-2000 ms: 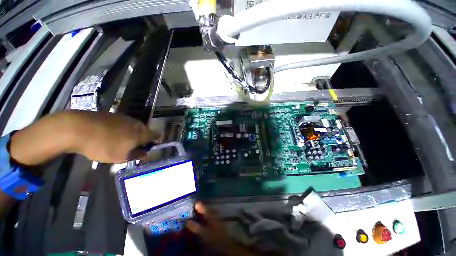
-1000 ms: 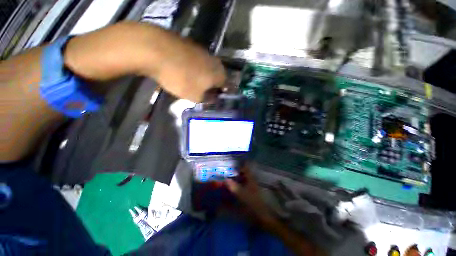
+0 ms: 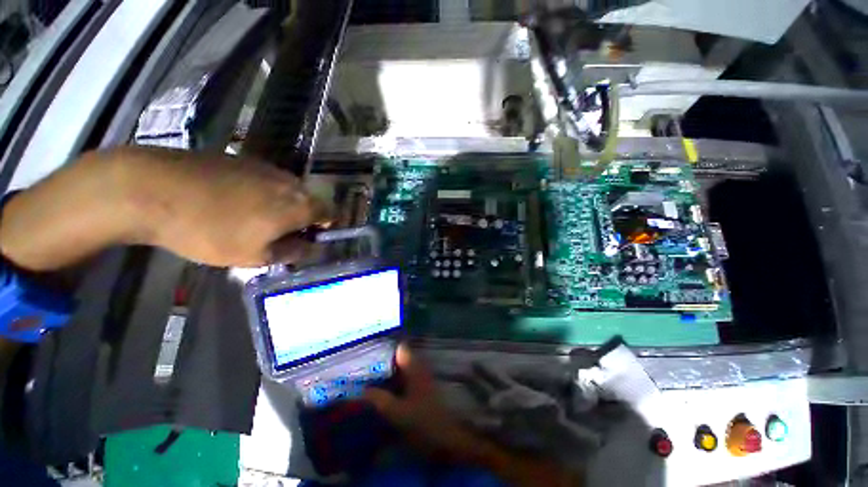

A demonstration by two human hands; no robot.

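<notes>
The teach pendant (image 3: 328, 319) is in front of the circuit board's left end, its bright screen facing me above blue keys. My left hand (image 3: 252, 214) is closed around the top of the pendant, near its grey handle; the fingertips are partly hidden. My right hand (image 3: 404, 395) is at the pendant's lower right, with a finger by the keys; the rest of it is dark and blurred. The green circuit board (image 3: 571, 243) lies on rails, with pale round capacitors at its middle and an orange-copper part at its right. The dispensing head (image 3: 576, 124) stands over the board's back edge.
A crumpled grey cloth (image 3: 519, 395) lies in front of the board. Red, yellow and green buttons sit on a white panel (image 3: 685, 457) at the lower right. A pale hose (image 3: 742, 90) runs right from the head. A green mat (image 3: 171, 461) is at the lower left.
The view swung left and then back right. The dispensing head now stands further right along the board than two seconds ago. Both hands stay on the pendant.
</notes>
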